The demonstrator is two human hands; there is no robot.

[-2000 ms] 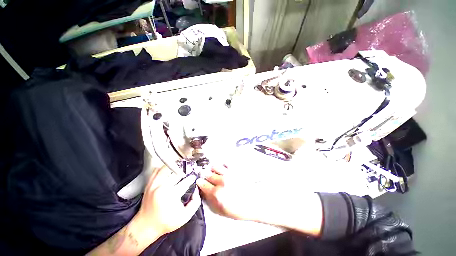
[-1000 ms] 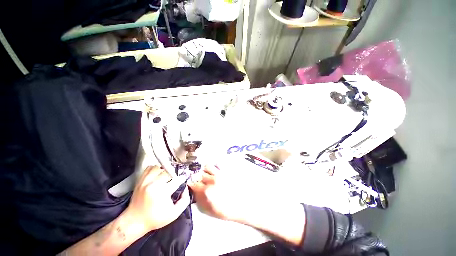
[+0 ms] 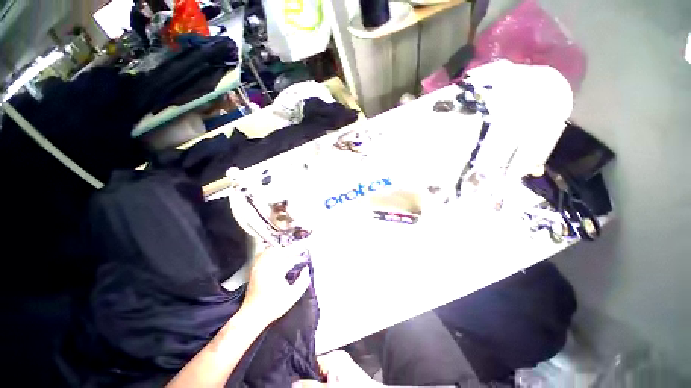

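My left hand [image 3: 274, 284] is beside the needle area and pinches the dark seam edge [image 3: 297, 271] near the presser foot [image 3: 294, 237]. The black garment [image 3: 151, 265] fills the left side and hangs over the table's front edge. My right hand [image 3: 345, 373] is low at the bottom edge of the picture, partly cut off, with its fingers on the garment's hanging edge. The white sewing machine [image 3: 424, 136] with blue lettering reaches from the needle to the upper right. Glare hides the fingertips and needle details.
Small red-and-black snips [image 3: 395, 217] lie below the lettering. Dark-handled scissors [image 3: 580, 216] and clutter are at the table's right end. A pink plastic bag [image 3: 530, 38] is behind the machine. A thread cone [image 3: 374, 11] stands behind. Dark cloth [image 3: 515, 311] lies below the table [image 3: 379, 295].
My right hand has left the needle area and moved down to the garment's lower edge. My left hand stays by the needle. The view has shifted, showing more background at upper left.
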